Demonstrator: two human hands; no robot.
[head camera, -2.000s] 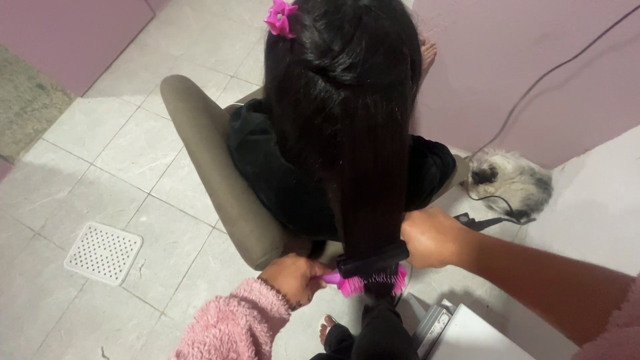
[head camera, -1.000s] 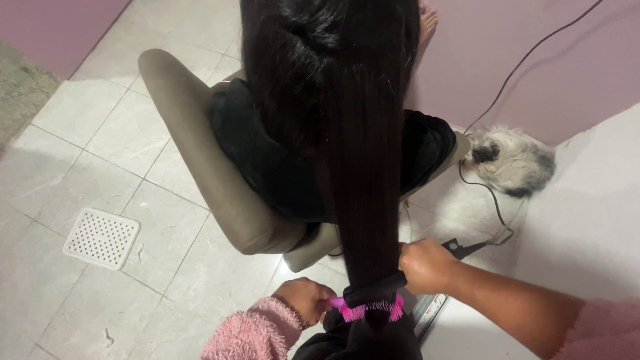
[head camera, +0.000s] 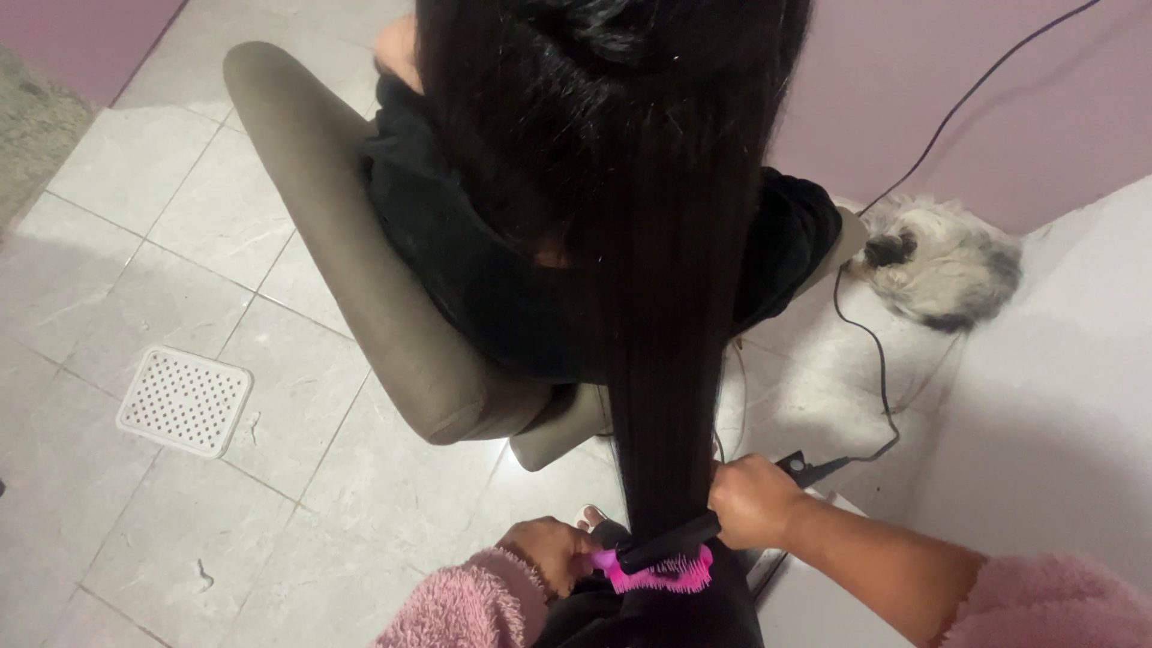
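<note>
Long dark straight hair (head camera: 670, 360) hangs down the back of a seated person in a dark top. Near its lower end, my right hand (head camera: 751, 500) grips a black hair straightener (head camera: 670, 543), whose plates lie across the lock. My left hand (head camera: 551, 551) holds the handle of a pink hairbrush (head camera: 661, 573). The brush's bristles sit just below the straightener, against the hair ends. A black cord (head camera: 886, 387) runs from the straightener's rear end, right of my right hand, up along the wall.
The person sits on a grey-brown upholstered chair (head camera: 360, 243). A white and grey furry animal (head camera: 945, 261) lies curled by the pink wall (head camera: 954, 135), near the cord. A white perforated square (head camera: 184, 400) lies on the tiled floor at left. A white surface (head camera: 837, 576) is at lower right.
The pink hair clip seen in the oldest frame is out of view as the view shifted. Straightener and brush have moved down the hair, closer to its ends.
</note>
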